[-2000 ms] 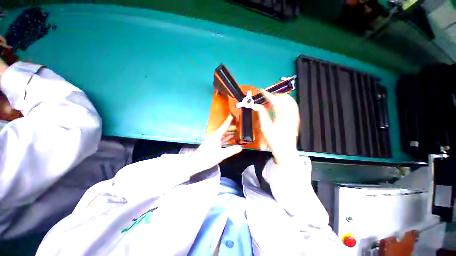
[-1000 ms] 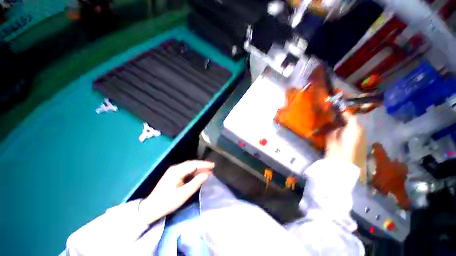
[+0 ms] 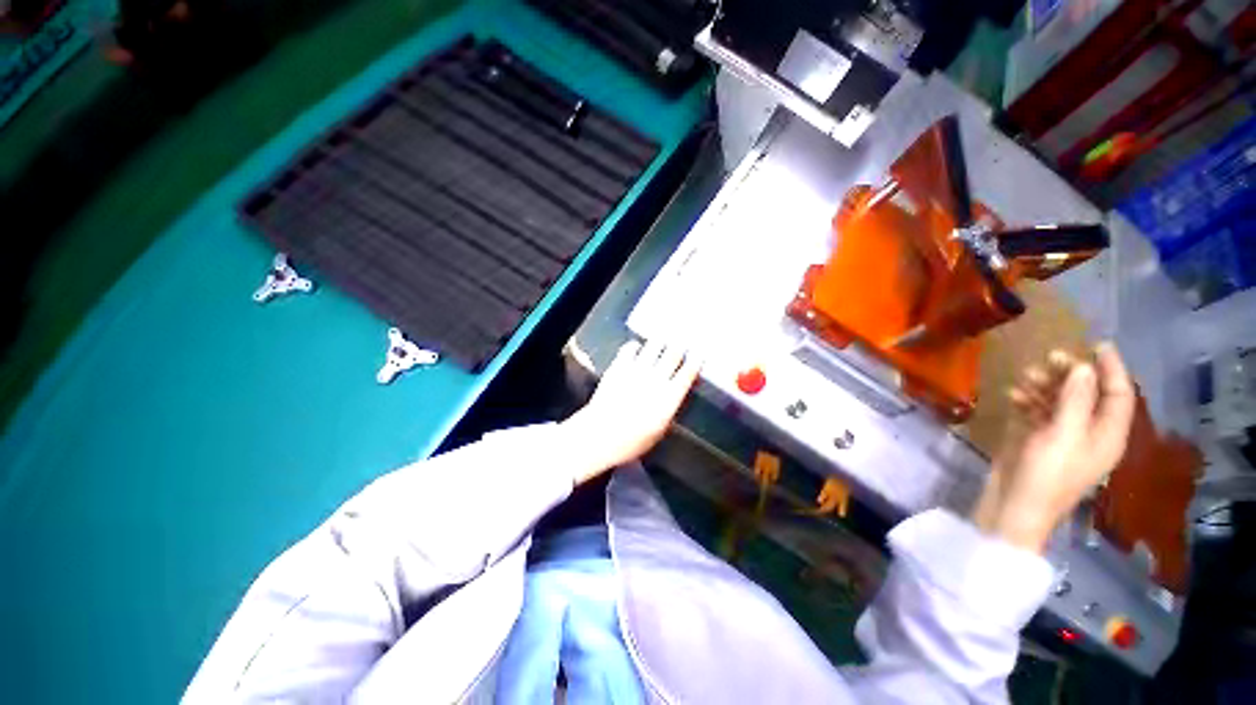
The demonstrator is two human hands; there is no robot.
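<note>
The orange jig (image 3: 882, 282) stands on the top of the pale machine (image 3: 730, 262). Black legs (image 3: 1054, 245) and a silver three-way hub (image 3: 979, 245) sit on its raised part. My right hand (image 3: 1061, 427) is to the right of and nearer than the jig, not touching it, with fingers curled; whether it holds anything small is unclear. My left hand (image 3: 645, 393) rests at the machine's front left corner, fingers slightly apart and empty.
A black ribbed tray (image 3: 441, 200) lies on the teal bench (image 3: 165, 455), with two silver hubs (image 3: 406, 355) beside it. An orange plate (image 3: 1157, 482) and tan sheet (image 3: 1026, 365) lie right of the jig. Red buttons (image 3: 751, 380) are on the machine front. Blue bins (image 3: 1198, 207) stand far right.
My right hand has let go of the jig and moved away from it, towards the right. My left hand has moved right onto the machine's corner. Earlier, the jig was on the teal bench.
</note>
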